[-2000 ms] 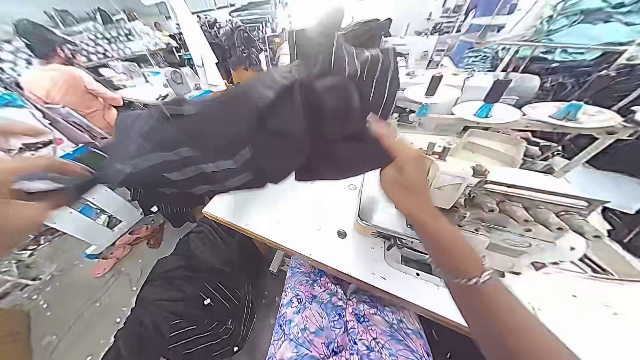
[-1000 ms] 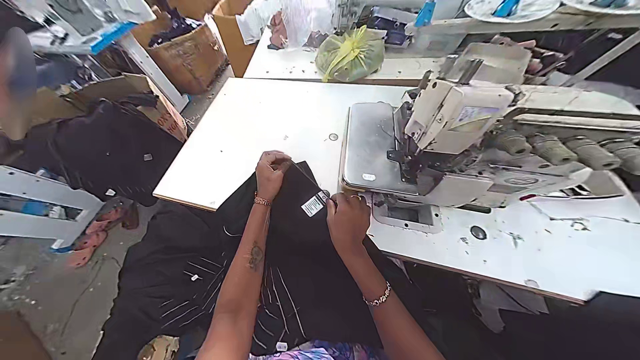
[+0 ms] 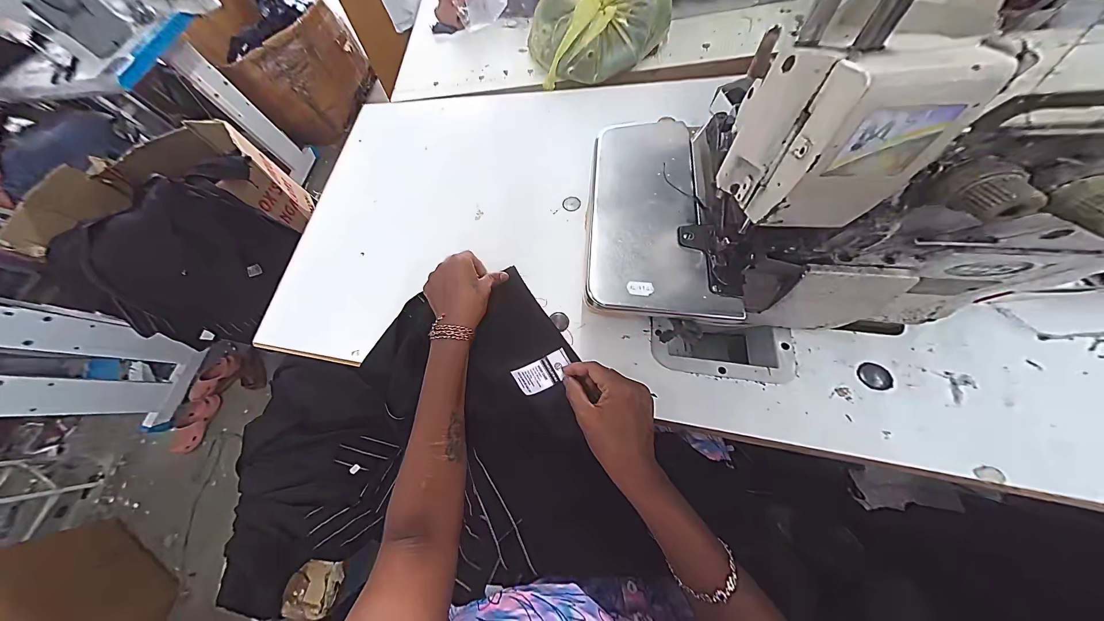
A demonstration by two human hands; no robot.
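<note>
A black fabric garment (image 3: 517, 466) lies over my lap and the front edge of the white sewing table (image 3: 431, 198). My left hand (image 3: 460, 289) grips its upper edge near a corner, with fingers closed on the cloth. Farther down the same edge, my right hand (image 3: 611, 412) pinches the cloth beside a white printed care label (image 3: 536, 376). The label lies flat on the black fabric and bears writing. Just right of both hands stands an industrial sewing machine (image 3: 828, 147) with a flat metal plate (image 3: 642, 224); the cloth does not touch the plate.
A tied, greenish plastic bag (image 3: 599, 39) stands on a second table behind. At the left are a cardboard box (image 3: 276, 172) with dark garments (image 3: 172, 250), a metal frame (image 3: 95, 371) and pink clogs (image 3: 194, 423) on the floor. Thread cones (image 3: 983, 190) stand by the machine.
Two seconds ago the black garment was held up in the air, spread to the left; now it lies low at the table edge with both hands on its edge. The view has tilted down.
</note>
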